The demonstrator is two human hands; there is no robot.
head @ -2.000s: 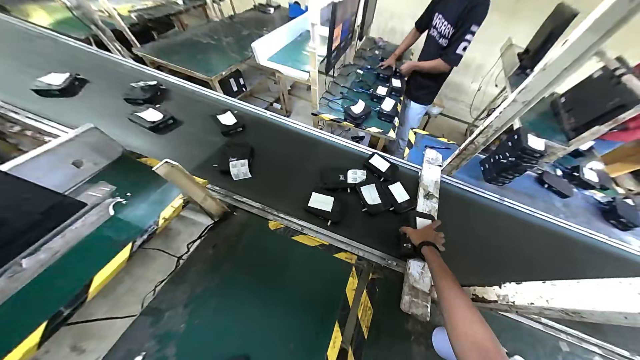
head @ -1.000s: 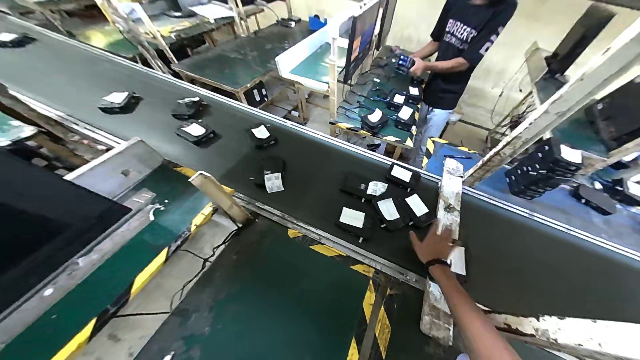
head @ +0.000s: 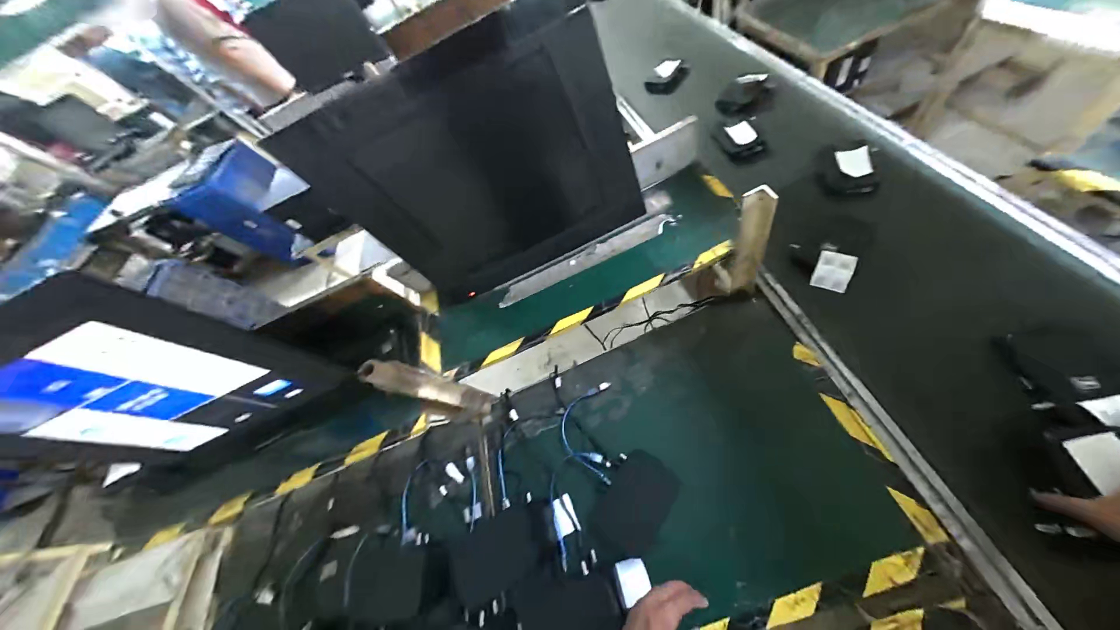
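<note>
At the right edge, my right hand (head: 1081, 512) touches a black boxy device with a white label (head: 1094, 459) on the dark conveyor belt; most of its fingers are outside the frame. My left hand (head: 665, 605) is partly visible at the bottom, beside a white label or block (head: 632, 582) among black devices on the green table. Whether it grips anything cannot be seen. Blue network cables (head: 567, 429) and a black device (head: 637, 499) lie on this table. Farther up the belt sit more labelled black devices (head: 850, 171), with a loose-looking white label (head: 833, 269) on one.
A metal rail (head: 840, 372) separates belt and table. A wooden post (head: 754, 236) stands at the belt's edge. Yellow-black tape (head: 573, 322) borders the table. A large black screen panel (head: 499, 157) and a lit monitor (head: 140, 394) stand left. Another person's arm (head: 232, 52) shows upper left.
The view has swung strongly left and down. My left hand has come into view over the table. The right hand, earlier by the wooden bar across the belt, is now at a labelled device.
</note>
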